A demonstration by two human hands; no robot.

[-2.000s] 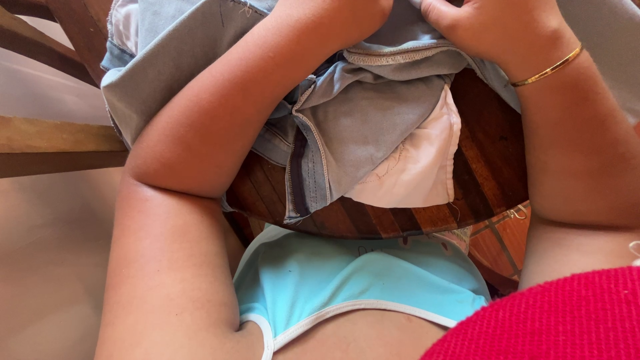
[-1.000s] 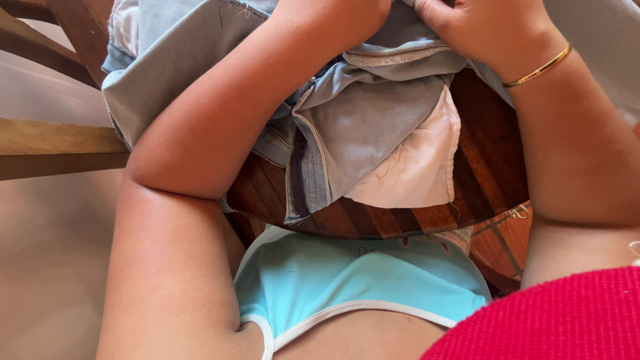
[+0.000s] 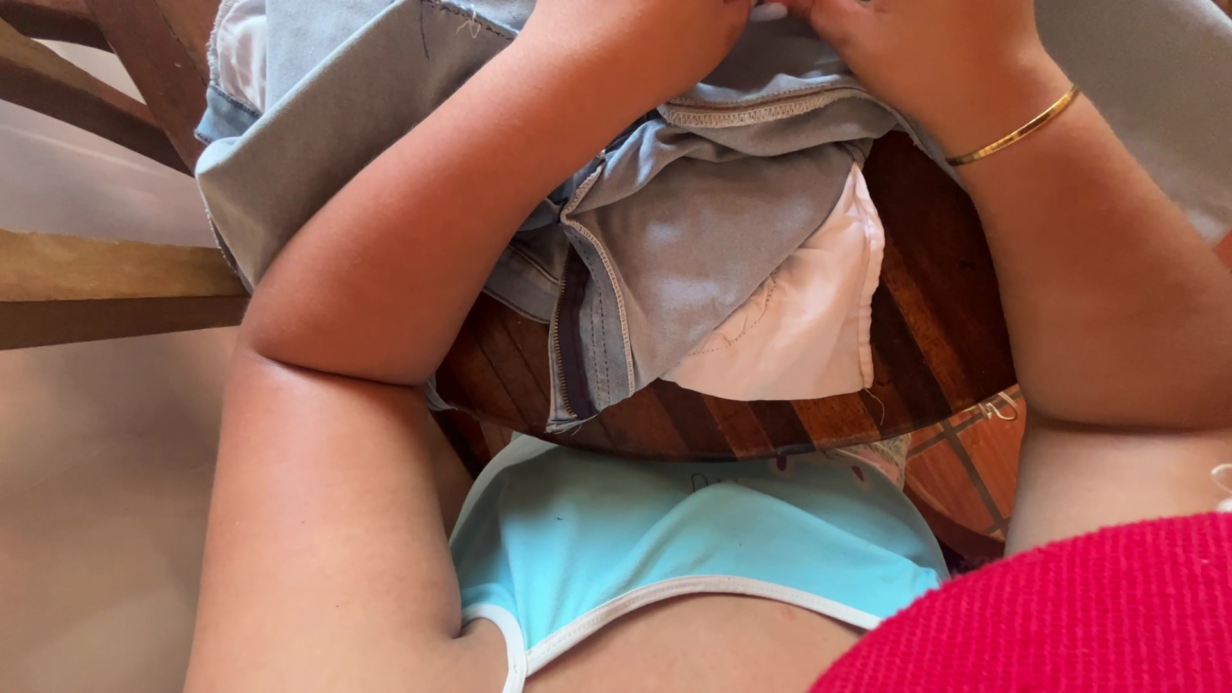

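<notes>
A pair of grey-blue denim trousers (image 3: 722, 221), showing its inner seams, lies bunched on a round striped wooden table (image 3: 924, 318). My left hand (image 3: 654, 38) and my right hand (image 3: 905, 48) come close together over the cloth at the top edge of the view. Their fingertips are mostly cut off by the frame, so what they hold cannot be told. A gold bangle (image 3: 1020, 130) circles my right wrist. Below the hands, an open zipper (image 3: 568, 337) and a pale pink pocket lining (image 3: 789, 327) hang toward the near table edge.
Wooden chair or frame bars (image 3: 115, 279) stand at the left, near my left elbow. More grey cloth (image 3: 1145, 96) spreads at the upper right, beyond my right forearm. Terracotta floor tiles (image 3: 962, 472) show below the table's right edge. My lap is close against the near edge.
My right hand and the bangle have shifted slightly between the frames. The denim and its pocket lining lie as before.
</notes>
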